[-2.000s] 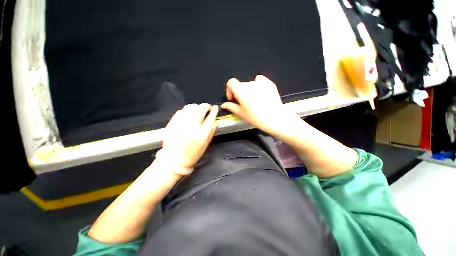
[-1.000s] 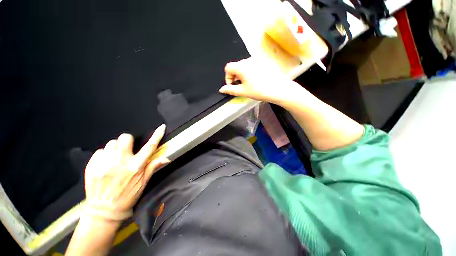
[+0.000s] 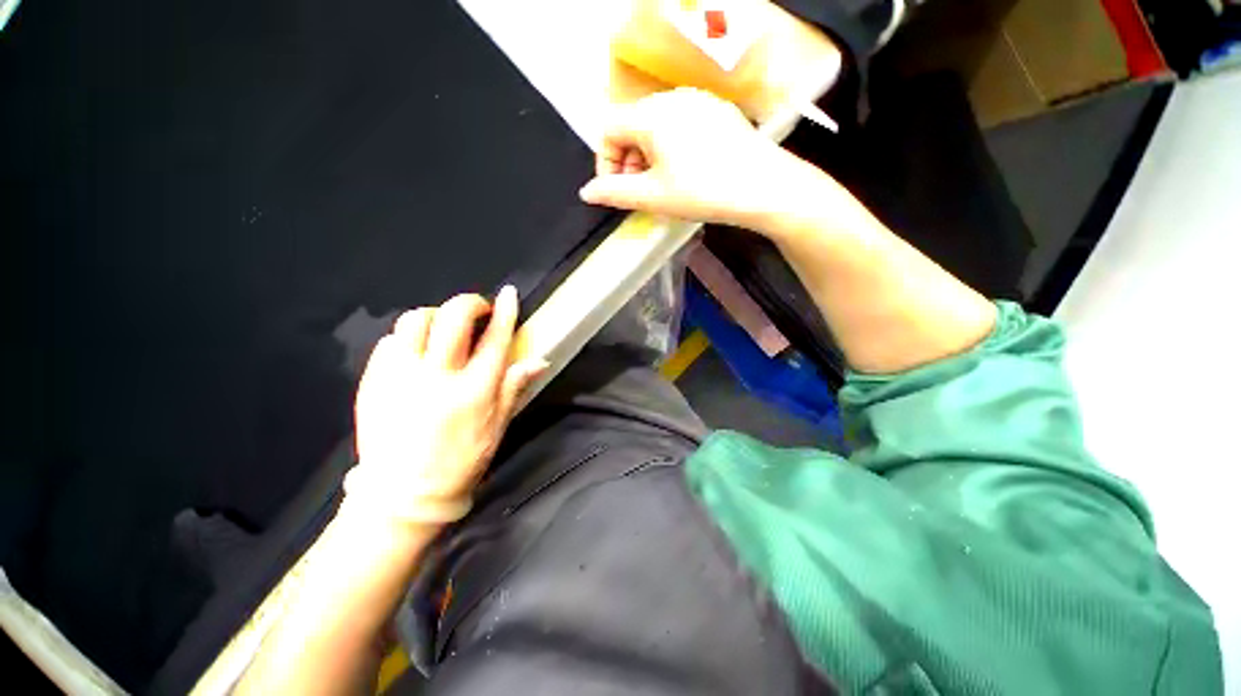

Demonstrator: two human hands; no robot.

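A large matte black cut panel (image 3: 245, 204) lies on the white table, its near edge running along the table's yellowed front edge (image 3: 599, 299). My left hand (image 3: 436, 408) rests on this near edge, fingers bent on the black sheet and thumb over the table edge. My right hand (image 3: 681, 157) is further along, near the panel's right corner, thumb and curled fingers pinching the edge. What lies under the fingertips is hidden. An orange-yellow glue bottle (image 3: 653, 57) with a red mark lies just beyond my right hand.
A cardboard box (image 3: 1041, 55) with a red strip beside it stands at the upper right. Black material (image 3: 830, 16) lies past the bottle. Below the table edge are a blue item (image 3: 769, 374) and a clear plastic bag (image 3: 653, 316). My dark apron (image 3: 585, 571) is close to the table.
The view has turned and shifted right along the edge. My right hand has moved along the edge towards the right corner. My left hand has followed, after first spreading flat on the panel.
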